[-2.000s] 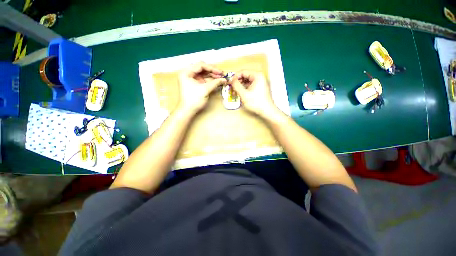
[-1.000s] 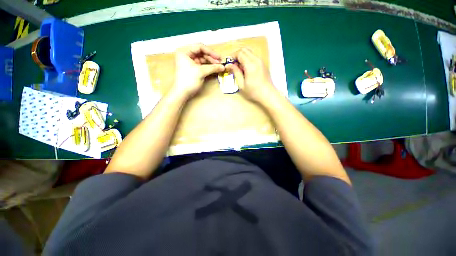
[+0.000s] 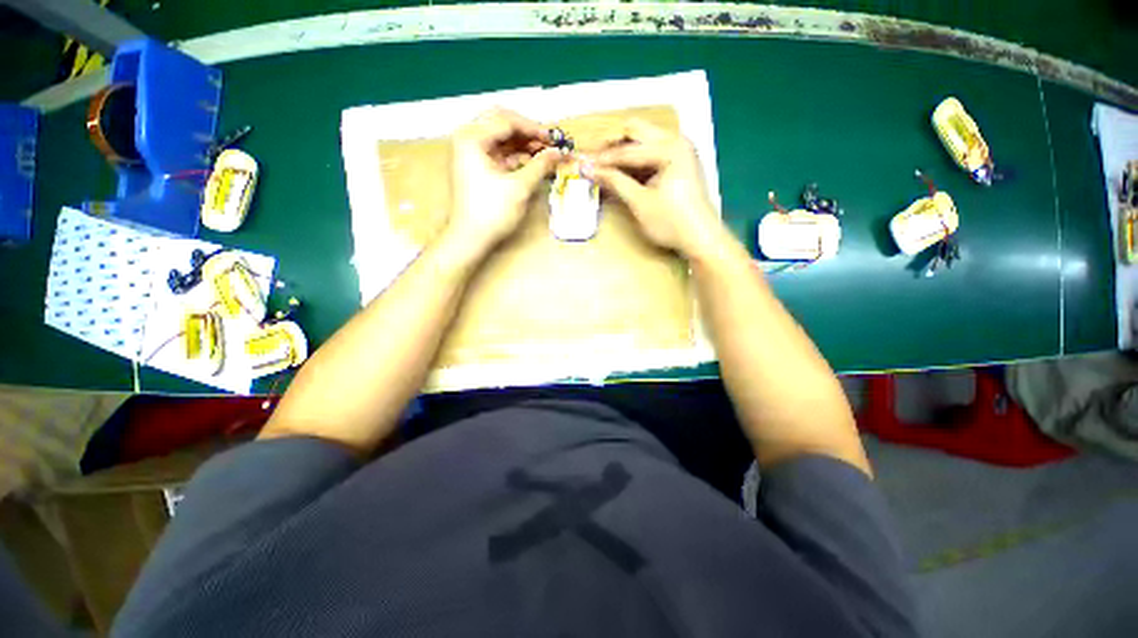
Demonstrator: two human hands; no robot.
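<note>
A white-and-yellow wired unit [image 3: 574,214] lies on the tan work mat [image 3: 537,299], its wired end pointing away from me. Dark lead wires [image 3: 559,138] stick up at that end between my hands. My left hand [image 3: 499,175] pinches the leads from the left with thumb and fingers. My right hand [image 3: 655,181] has its fingertips at the unit's top edge, beside the leads. What exactly the right fingertips hold is too small to tell.
Waiting units [image 3: 799,234] lie on the green bench at right. At left are a blue tape dispenser [image 3: 175,125] with an amber tape roll [image 3: 115,122], a unit beside it [image 3: 230,191], and a dotted sheet [image 3: 94,293] holding several units. A pale rail [image 3: 499,35] runs behind.
My right hand has shifted right and its fingers are more extended, showing more of the unit and leads. My left hand stays at the leads. The whole view has shifted slightly.
</note>
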